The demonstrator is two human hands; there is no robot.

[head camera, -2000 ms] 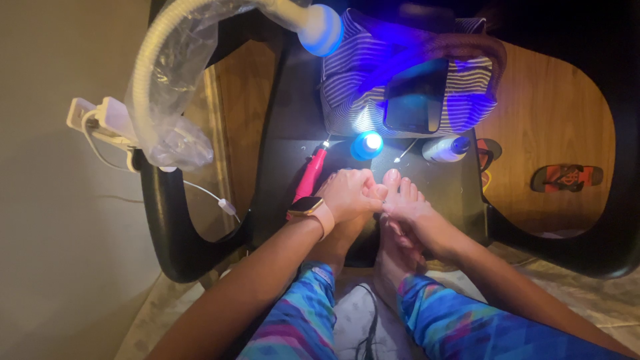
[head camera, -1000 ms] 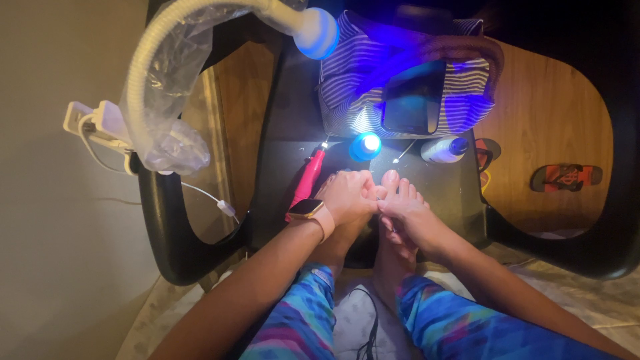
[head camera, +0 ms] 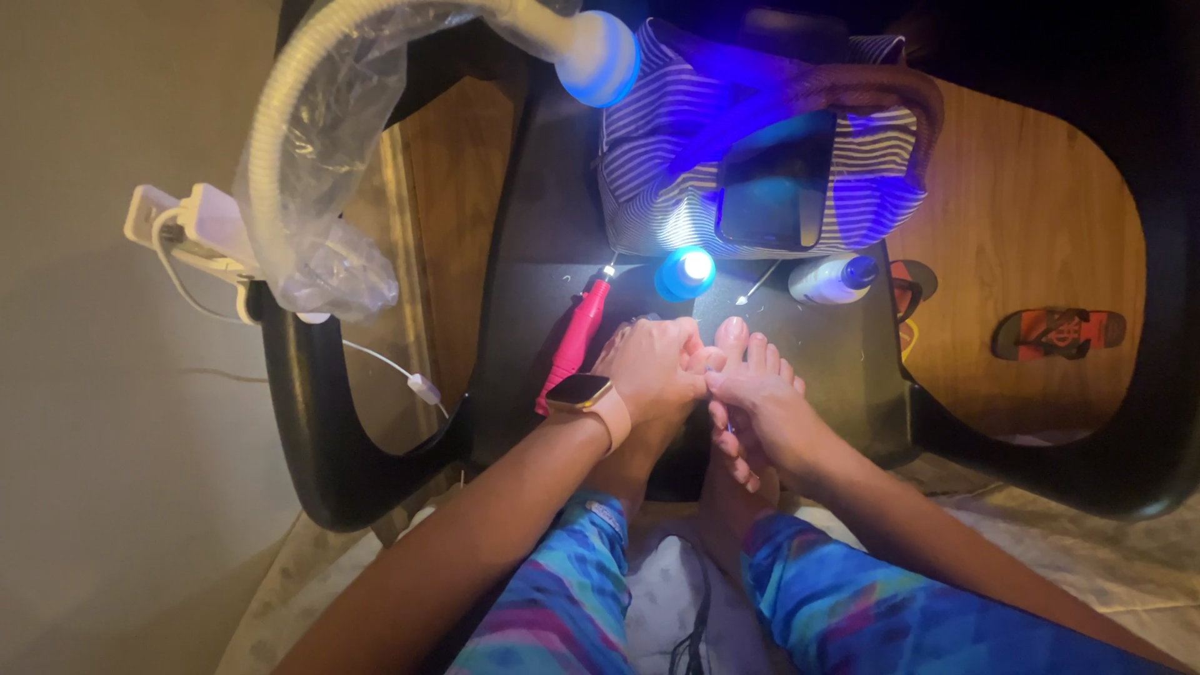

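Observation:
Two bare feet rest on the black chair seat point(head camera: 844, 394). My left hand point(head camera: 656, 361), with a smartwatch point(head camera: 579, 392) on its wrist, is bent over the toes of the left foot. My right hand point(head camera: 764, 408) lies against the right foot point(head camera: 734, 342), its thumb meeting the left hand's fingertips near the big toes. Whether either hand holds something small cannot be told. Left of the feet is a pink rotary nail drill point(head camera: 579, 337). Beyond them stand a blue bottle point(head camera: 677, 279), lit from above, and a white bottle with a dark cap point(head camera: 834, 279), lying tilted. A small white-tipped tool point(head camera: 757, 286) lies between them.
A striped bag point(head camera: 647, 178) with a phone point(head camera: 776, 183) leaning on it fills the seat's back. A gooseneck lamp point(head camera: 262, 150) in plastic arches over from a clamp point(head camera: 202, 230) on the left armrest point(head camera: 314, 422). Sandals point(head camera: 1059, 334) lie on the wooden floor at right.

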